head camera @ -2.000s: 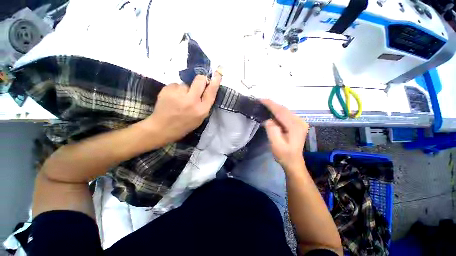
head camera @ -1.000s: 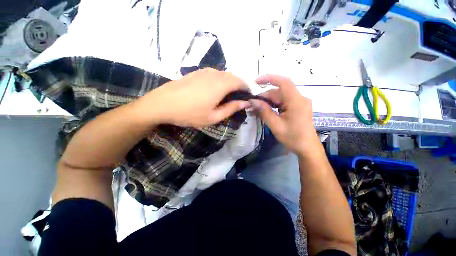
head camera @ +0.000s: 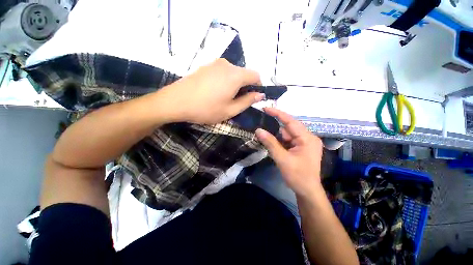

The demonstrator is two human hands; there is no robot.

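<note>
The plaid garment (head camera: 171, 160) lies over the table's front edge and the lap, with white lining (head camera: 119, 31) spread on the table behind it. My left hand (head camera: 223, 93) pinches a dark strip (head camera: 272, 92) between thumb and fingers, its end sticking out to the right. My right hand (head camera: 293, 150) is just below and to the right, thumb and fingers pinching the dark plaid edge (head camera: 259, 121) of the garment. The inner fingers of my left hand are partly hidden.
The white sewing machine (head camera: 399, 26) stands at the upper right. Scissors (head camera: 395, 103) with green and yellow handles lie on the table at the right. A blue basket (head camera: 422, 207) with dark plaid pieces (head camera: 381, 212) is on the floor at lower right. Machine parts (head camera: 41, 21) show at upper left.
My hands have moved slightly apart, my right hand lower. The dark strip's end now shows beyond my left fingers, and the plaid side of the garment edge faces up more.
</note>
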